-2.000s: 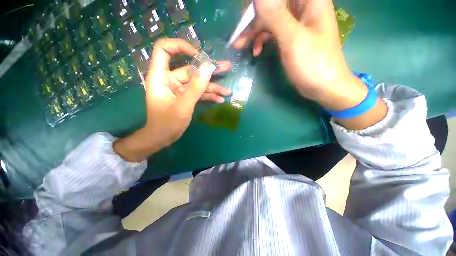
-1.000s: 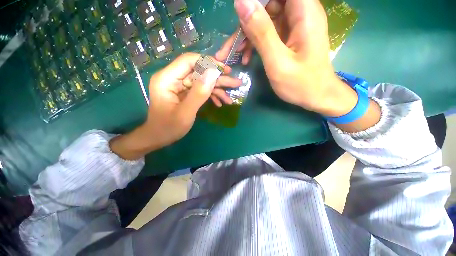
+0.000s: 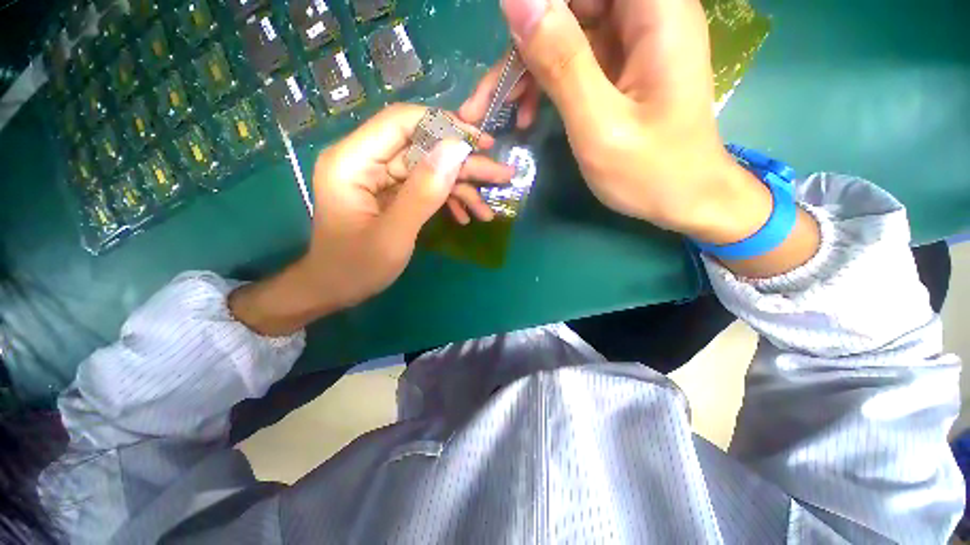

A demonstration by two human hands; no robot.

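My left hand (image 3: pixel 372 208) holds a small square circuit board module (image 3: pixel 434 132) between thumb and fingers, its metallic gold-grey face up. My right hand (image 3: pixel 638 128), with a blue wrist strap (image 3: pixel 761 226), holds slim metal tweezers (image 3: pixel 502 94). The tweezer tips point down at the module's right edge; whether they grip a small piece I cannot tell. A glaring clear liner sheet (image 3: pixel 517 183) lies just beyond the left fingertips. A small yellow-green film piece (image 3: pixel 479 242) lies below it, partly hidden by the left hand.
A clear blister tray (image 3: pixel 138 231) at upper left holds rows of green-gold modules (image 3: pixel 197 146) and grey labelled modules (image 3: pixel 396 55). A larger yellow-green film sheet (image 3: pixel 736 40) lies beyond my right hand. A white line (image 3: pixel 298 170) marks the green mat (image 3: pixel 596 279); its front edge is near my lap.
Two seconds ago the tweezers were away from the module. They have come down and left to its edge, and the module's face now shows metallic. The tray has shifted slightly in view.
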